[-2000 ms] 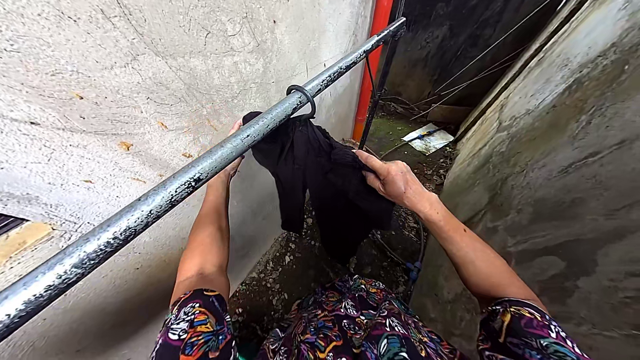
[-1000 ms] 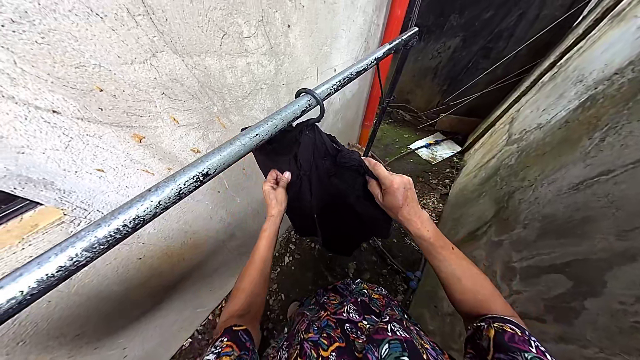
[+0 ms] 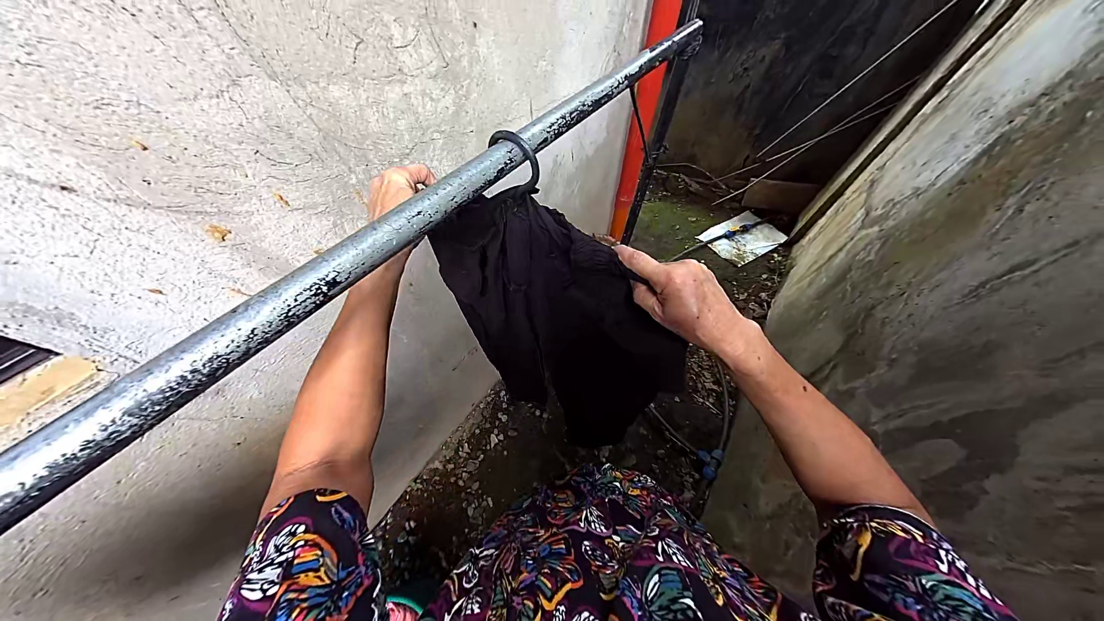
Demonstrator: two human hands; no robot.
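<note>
A black cloth garment (image 3: 561,319), which looks like shorts, hangs below a worn metal pipe (image 3: 345,267) from a dark hanger hook (image 3: 528,159) looped over the pipe. With thumb and fingers, my right hand (image 3: 690,297) grips the gathered upper edge on the garment's right side. My left hand (image 3: 398,188) is on the far side of the pipe, by the garment's upper left corner; its fingertips are partly hidden, so whether it holds the cloth cannot be told. Most of the hanger is hidden by the fabric.
A rough plastered wall (image 3: 216,112) stands at the left and a stained concrete wall (image 3: 966,345) at the right. A red post (image 3: 642,129) rises near the pipe's far end. On the ground lie a white sheet (image 3: 743,240) and a thin hose (image 3: 724,405) with a blue fitting.
My left hand has moved from in front of the garment, on the near side of the pipe, up to the pipe's far side. My right hand has stayed on the garment's right edge.
</note>
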